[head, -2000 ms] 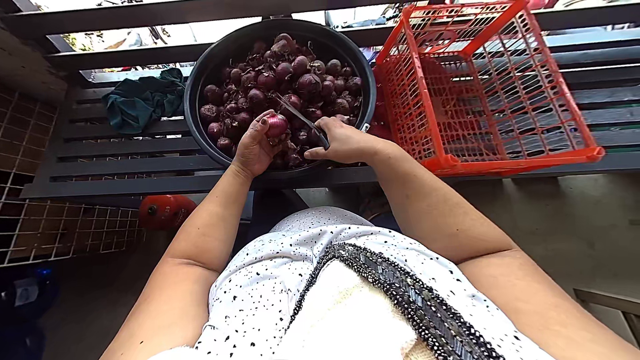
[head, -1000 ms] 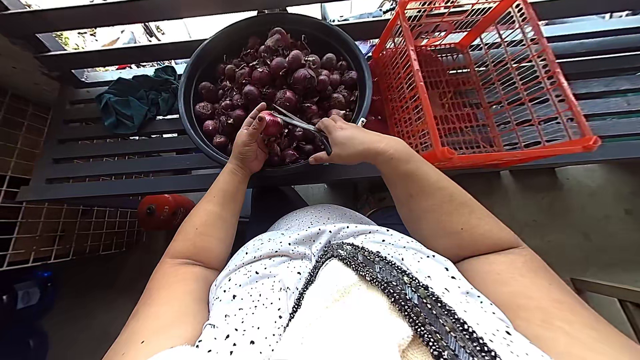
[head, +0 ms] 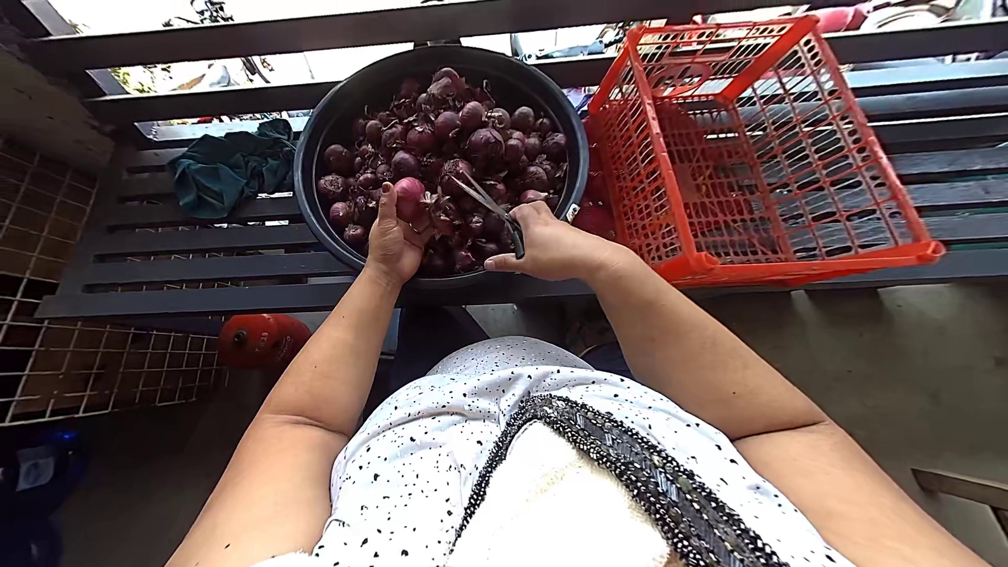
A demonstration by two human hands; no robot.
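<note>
A round black tub (head: 309, 189) full of red onions (head: 485, 145) with dry roots and tops stands on a slatted bench. My left hand (head: 398, 242) holds one red onion (head: 410, 198) over the tub's near left part, its dry, stringy end turned right. In my right hand (head: 547, 242), at the near right of the tub, is a pair of scissors (head: 490, 202) with dark handles. The blades point up and left, a little apart, to the right of the held onion and over the other onions.
An open red plastic crate (head: 683, 228) lies right of the tub, with a red mesh sack (head: 594, 220) between them. Left of the tub is a dark green cloth (head: 228, 169) on the bench slats (head: 197, 269). A red cylinder (head: 264, 340) and a white wire grid (head: 102, 370) are below.
The scissors were against the held onion a second ago; now their blades are apart from it, to its right. My left hand still holds an onion.
</note>
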